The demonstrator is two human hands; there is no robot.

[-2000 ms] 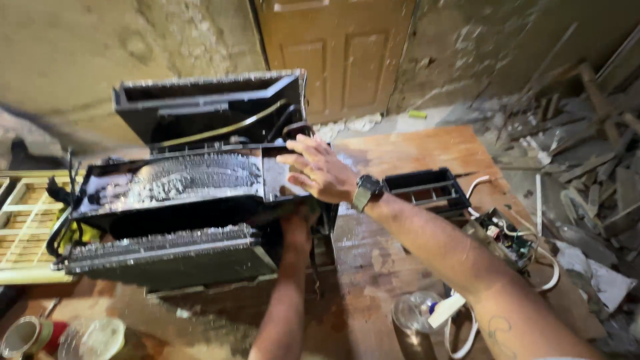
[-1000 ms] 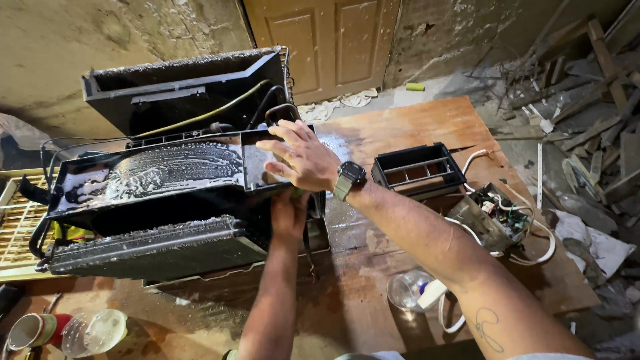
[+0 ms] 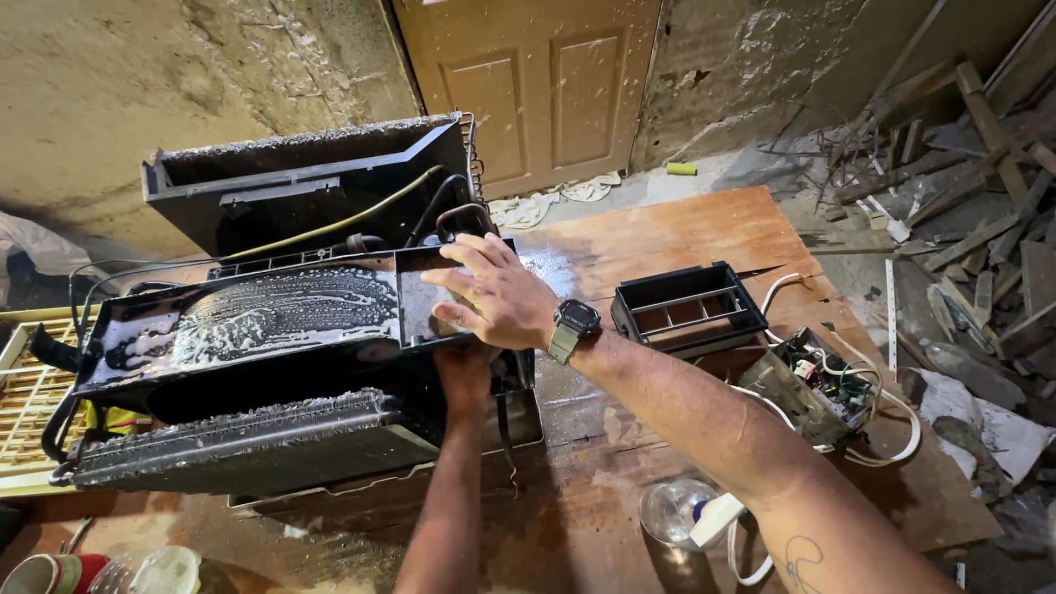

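A disassembled window air conditioner stands on a wooden table. Its black plastic housing (image 3: 272, 309) has white foam over the curved middle part. My right hand (image 3: 495, 293), with a watch on the wrist, lies with fingers spread over the grey compartment at the housing's right end. Below it my left hand (image 3: 466, 371) reaches in under the housing's edge, and its fingers are hidden. Foam-flecked finned coils stand on both sides, the near coil (image 3: 247, 437) at the front and the far coil (image 3: 313, 136) behind. A yellow tube (image 3: 363, 216) runs across the back.
Right of the unit lie a black plastic frame (image 3: 691, 309), an electrical box with wires (image 3: 800, 388) and a clear plastic bottle (image 3: 676, 511). A cream grille (image 3: 25, 396) is at the left, with plastic containers (image 3: 165, 571) in front. Wood debris (image 3: 990, 198) heaps up beyond the table.
The foam over the housing's middle has thinned, with more black surface showing. My right hand stays over the right end and my left hand remains below it.
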